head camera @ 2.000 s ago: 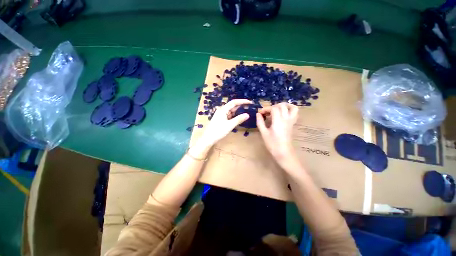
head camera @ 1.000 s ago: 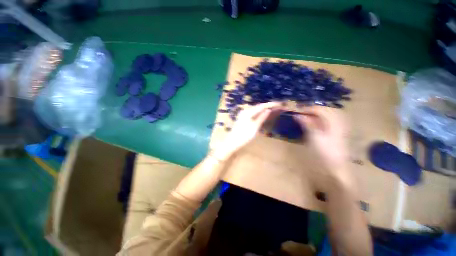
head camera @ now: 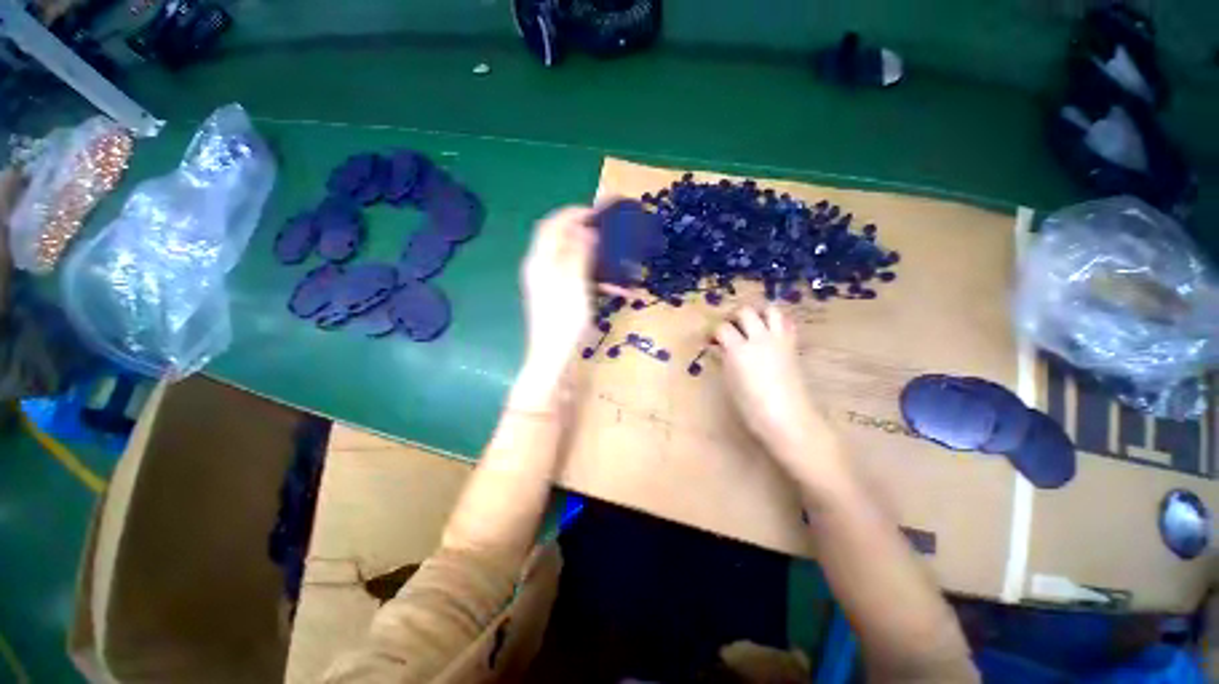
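Observation:
My left hand [head camera: 559, 274] holds a dark oval cover [head camera: 626, 242] upright by its edge, over the left end of a heap of small dark pieces [head camera: 769, 234]. My right hand [head camera: 755, 350] is at the heap's lower edge with its fingers bent down; whether it pinches a piece cannot be told. A few small pieces lie loose on the cardboard [head camera: 668, 454] between and below the hands. At the right, several dark oval covers [head camera: 952, 410] overlap, one with a shiny face. Another shiny cover [head camera: 1184, 524] lies at the far right.
Dark oval covers [head camera: 424, 310] lie in a ring on the green surface [head camera: 388, 381]. Crumpled clear plastic [head camera: 167, 274] and a bag of copper-coloured parts [head camera: 87, 201] are at left, a clear plastic bundle [head camera: 1116, 301] at right. An open carton [head camera: 201, 521] stands lower left. Dark assemblies [head camera: 588, 27] stand behind.
My hands have moved apart. My left hand has gone left and up with a cover, now upright. The right-hand group has one more cover; the far right shows one fewer than two seconds ago.

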